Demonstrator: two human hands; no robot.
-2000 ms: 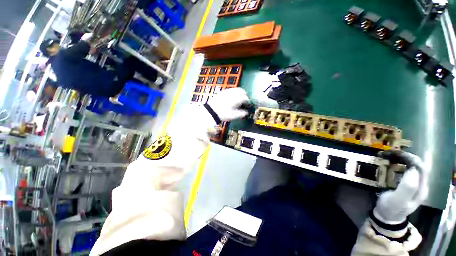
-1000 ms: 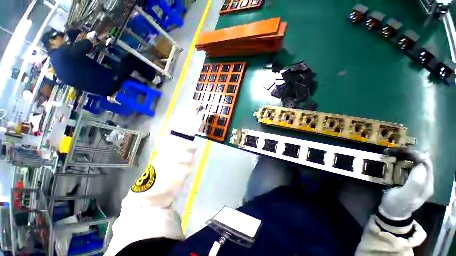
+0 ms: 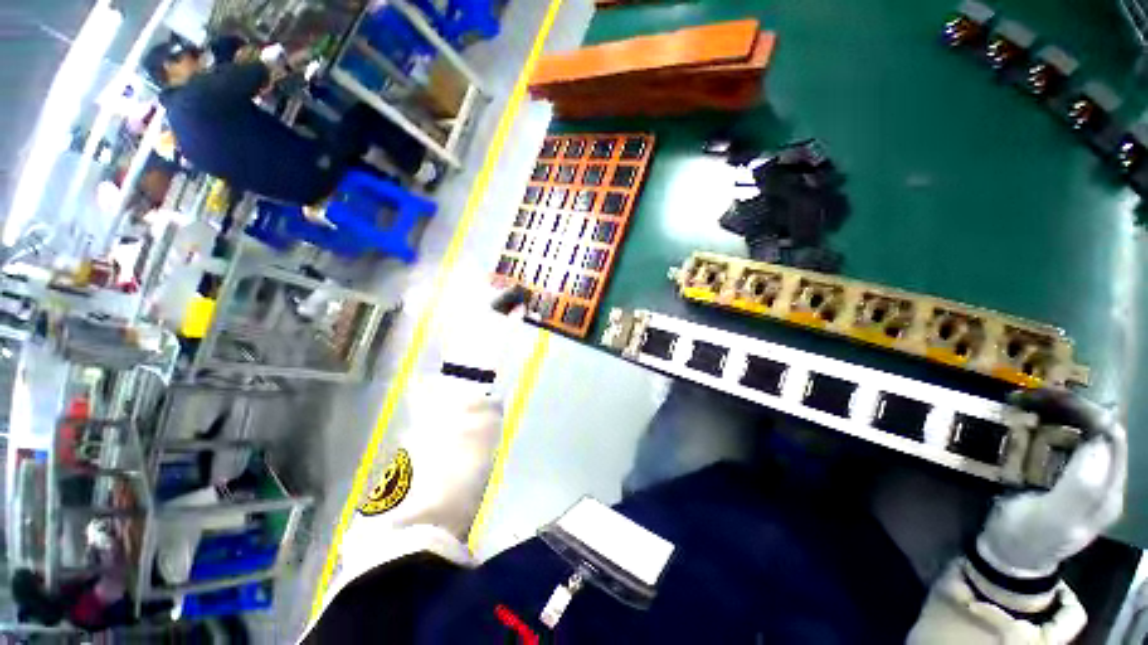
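The silver-white fixture bar [image 3: 798, 387] lies at the bench's near edge, its six windows showing black. My right hand [image 3: 1060, 489], in a white glove, grips its right end. The brass-gold mating bar [image 3: 881, 313] with six cavities lies just behind it. My left hand [image 3: 472, 320], gloved and washed out against the pale floor, is at the near left corner of the orange-brown grid tray [image 3: 575, 227]. Its fingertips are near a small dark piece; whether it holds it is unclear. The tray's pockets hold black parts.
A loose pile of black parts [image 3: 791, 204] lies behind the bars. Stacked orange-brown boards [image 3: 655, 73] lie behind the tray. Black blocks [image 3: 1050, 73] form a row at the far right. A person in dark clothes [image 3: 252, 132] is beyond the aisle at left, near blue stools [image 3: 378, 214].
My left hand has moved from the left end of the bars to the tray's near left corner. The whole bench view has shifted right and slightly up. My right hand keeps its place on the bar.
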